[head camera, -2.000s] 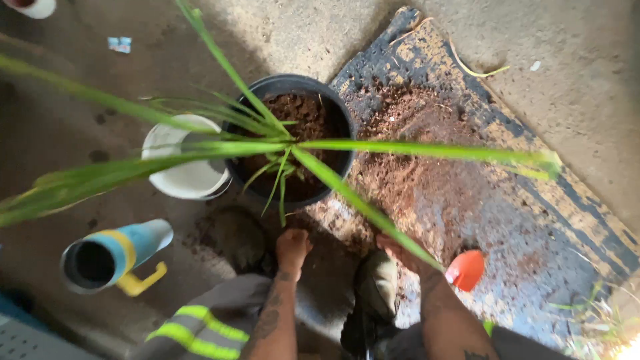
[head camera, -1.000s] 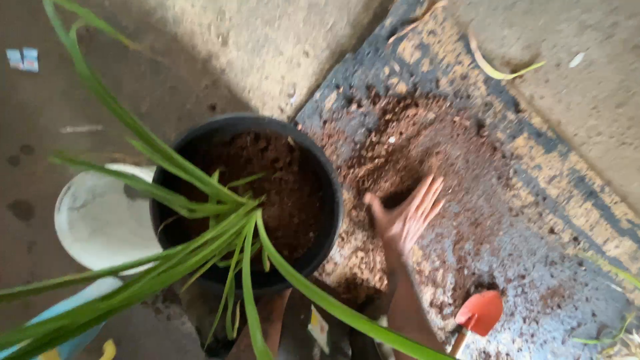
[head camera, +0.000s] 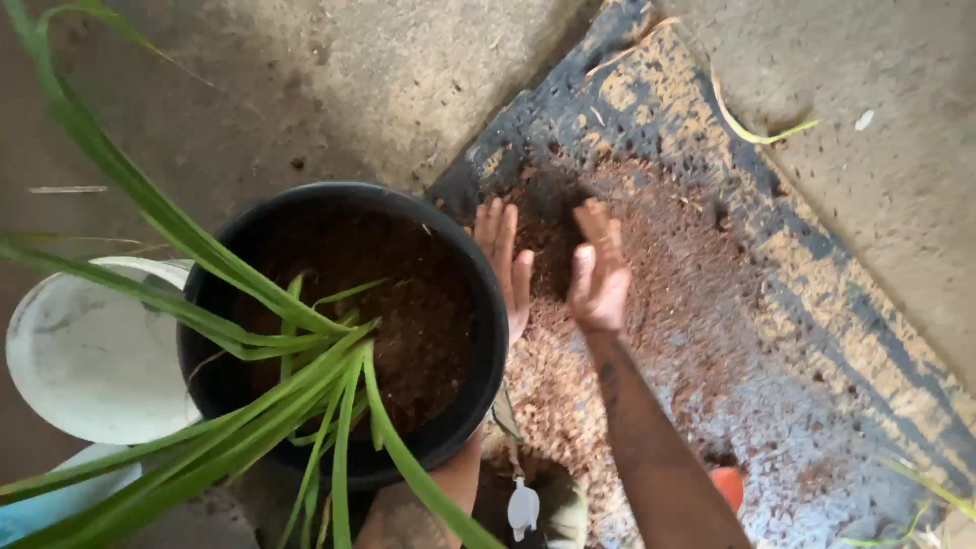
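A black plastic pot (head camera: 496, 335) holds brown soil (head camera: 427, 328) and a plant with long green strap leaves (head camera: 305, 404). Just right of the pot's rim is my left hand (head camera: 503, 263), palm inward, fingers extended, its forearm passing under the pot's edge. My right hand (head camera: 602, 267) faces it across a small gap, fingers up and slightly blurred. Both hands are over loose brown soil (head camera: 663, 297) spread on a worn, dark-stained board (head camera: 808, 282). Neither hand shows an object in its grasp.
A white bucket (head camera: 99, 351) stands left of the pot, with a light-blue container (head camera: 69, 496) below it. An orange trowel blade (head camera: 728, 486) is partly hidden by my right forearm. A cut leaf strip (head camera: 751, 136) lies across the board's upper edge. My shoe (head camera: 568, 507) is at the bottom.
My left hand has come out from behind the pot to its right side. My right hand has turned from lying spread over the soil to facing the left. The view has moved nearer since the earliest frame.
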